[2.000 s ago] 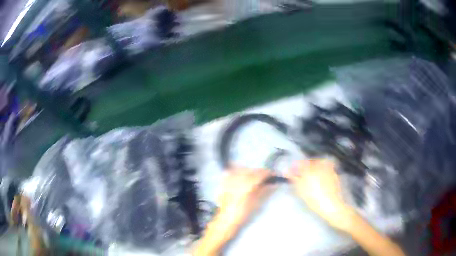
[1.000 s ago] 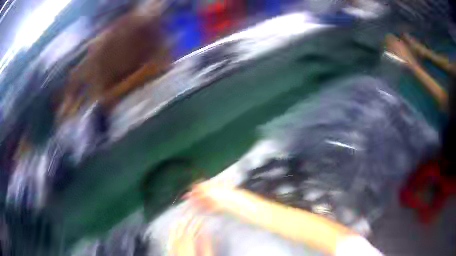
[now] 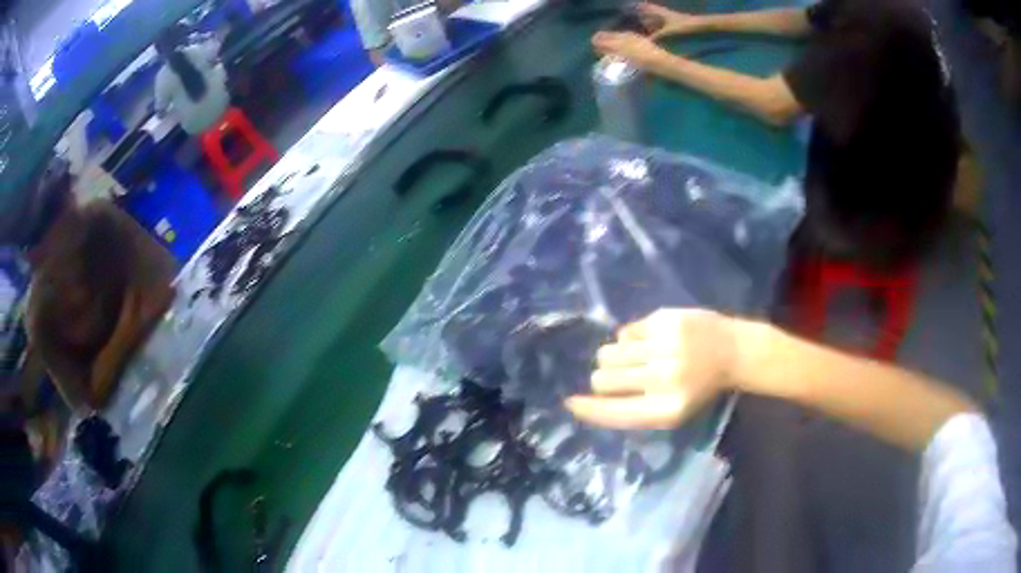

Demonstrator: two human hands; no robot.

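Observation:
A large clear plastic bag (image 3: 593, 235) domes over dark parts in front of me. Small black C-shaped yokes (image 3: 448, 459) lie in a tangled heap at its open edge, on the white work sheet (image 3: 370, 526). My right hand (image 3: 661, 369) is at the near right side of the bag, fingers curled on the film and seemingly gripping it. The palm side and anything under the fingers are hidden. My left hand is not in view.
Black headbands (image 3: 437, 168) lie spaced along the green conveyor belt (image 3: 325, 325). A silver can (image 3: 618, 99) stands beyond the bag. A person (image 3: 884, 134) works at right above a red stool (image 3: 856, 302). Black parts (image 3: 249, 241) and another person (image 3: 95, 291) are across the belt.
The view has swung right. My hands were together over the white sheet beside a headband; then my right hand reached to the belt near a headband. Now it is at the bag; my left is out of view.

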